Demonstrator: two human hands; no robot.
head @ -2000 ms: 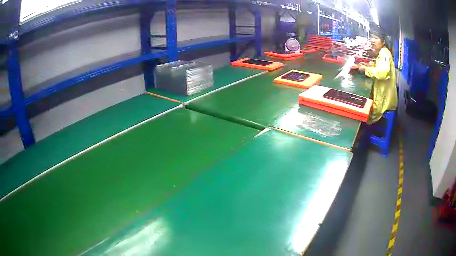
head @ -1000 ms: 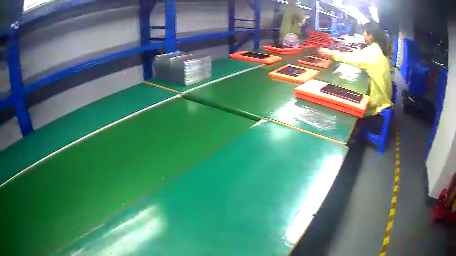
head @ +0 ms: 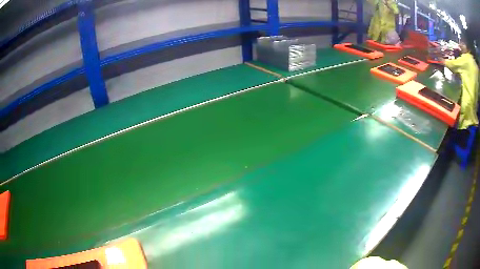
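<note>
Neither of my hands is in view. Nearest in front of me, an orange foam pad (head: pixel 126 255) is cut off by the bottom edge at the left. A dark tablet (head: pixel 84 265) lies on it, only its upper edge showing. Another orange foam piece (head: pixel 3 215) is cut off at the far left edge. A pale yellow shape (head: pixel 378 264), perhaps my sleeve or knee, shows at the bottom edge; I cannot tell which.
Green bench (head: pixel 210 136) with a seam across it. A shiny clear stack (head: pixel 287 54) stands at the back. Orange pads with tablets (head: pixel 429 101) lie at the far right. A person in yellow (head: pixel 466 79) is beside them, another stands behind. Blue racking (head: pixel 92 58) runs behind; taped aisle at right.
The view has swung left, so the bench and far pads have shifted right. The near pad, the left foam piece and the yellow shape have come into view.
</note>
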